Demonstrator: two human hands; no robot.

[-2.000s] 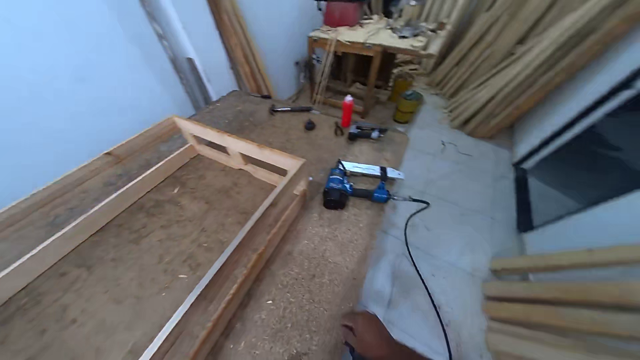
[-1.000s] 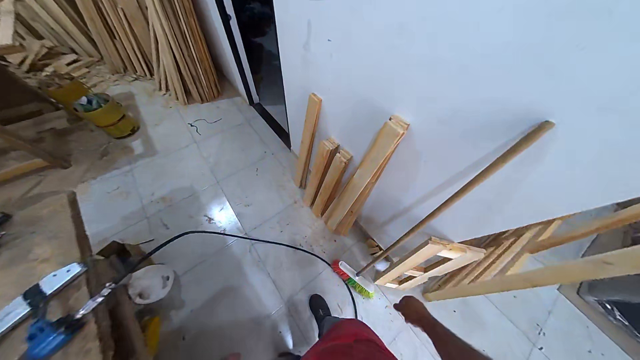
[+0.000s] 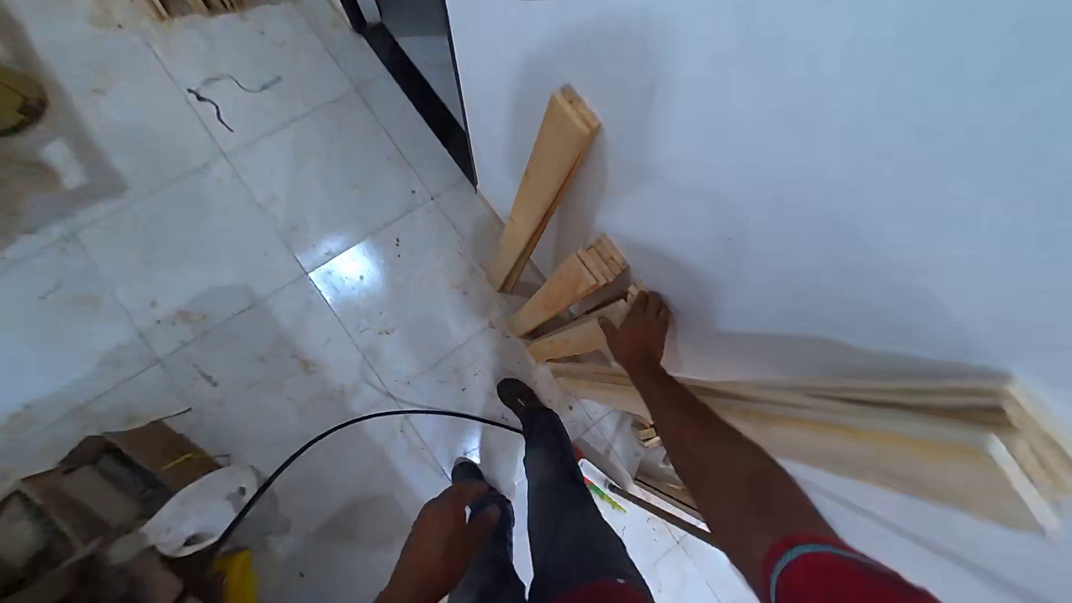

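My right hand (image 3: 641, 331) grips the upper end of a short stack of wooden boards (image 3: 578, 337) that leans on the white wall. Just beyond it stands another short board stack (image 3: 569, 289), and farther off a taller pair of boards (image 3: 540, 197) leans on the same wall. Long wooden boards (image 3: 863, 435) lean behind my right forearm. My left hand (image 3: 448, 532) hangs in front of my legs with its fingers partly curled, and nothing is seen in it.
A black hose (image 3: 360, 417) curves over the tiled floor in front of my feet. A white plastic container (image 3: 201, 511) and brown blocks (image 3: 92, 494) lie at the lower left. A broom handle (image 3: 662, 512) slants beside my right leg. A dark door frame (image 3: 423, 96) stands ahead.
The view has swung from the workbench to the wall and come nearer the boards. My right hand, free of the short stacks one second ago, is now on one of them.
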